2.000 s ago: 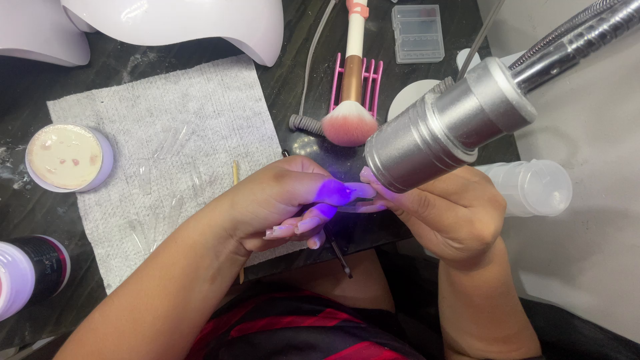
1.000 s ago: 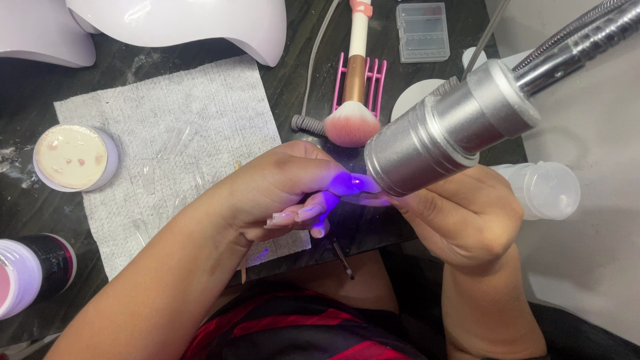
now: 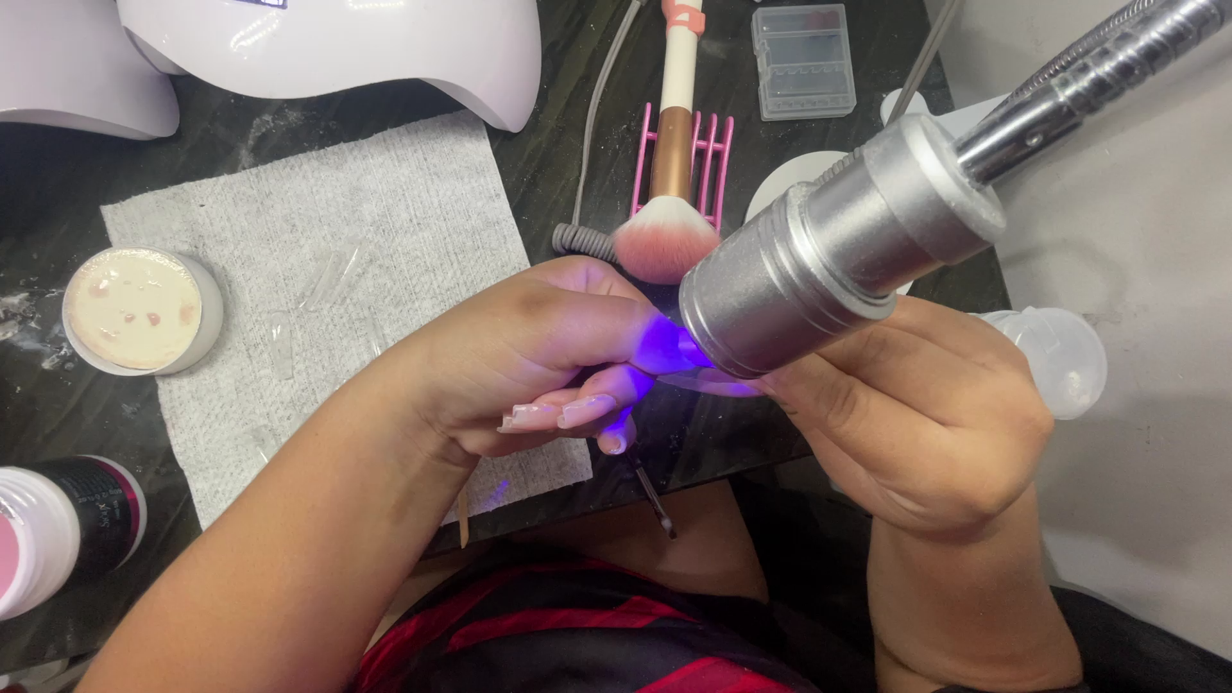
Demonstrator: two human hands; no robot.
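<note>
A silver gooseneck lamp head (image 3: pixel 828 250) casts violet light onto the thumb and fingertips of my left hand (image 3: pixel 549 356). That hand is palm-inward, its fingers curled and wearing long glossy nails. From the right, my right hand (image 3: pixel 905 414) reaches under the lamp with its fingertips close to the left thumb. The lamp head covers part of them. A thin clear piece (image 3: pixel 688 382) shows between the hands; which hand grips it is unclear. Below the left fingers, a slim dark-handled brush (image 3: pixel 654 496) sticks out past the table edge.
Clear nail tips (image 3: pixel 332 274) lie on a paper towel (image 3: pixel 414 192), beside an open jar of cream-coloured product (image 3: pixel 135 308). A fluffy brush (image 3: pixel 667 241) rests on a pink rack (image 3: pixel 712 159). White nail lamps (image 3: pixel 337 48), a clear case (image 3: pixel 805 63), a black-and-white jar (image 3: pixel 91 520) and a translucent container (image 3: pixel 1059 361) surround the hands.
The knuckles of my right hand have shifted to the right. My left thumb has moved slightly right and up, farther under the lamp head.
</note>
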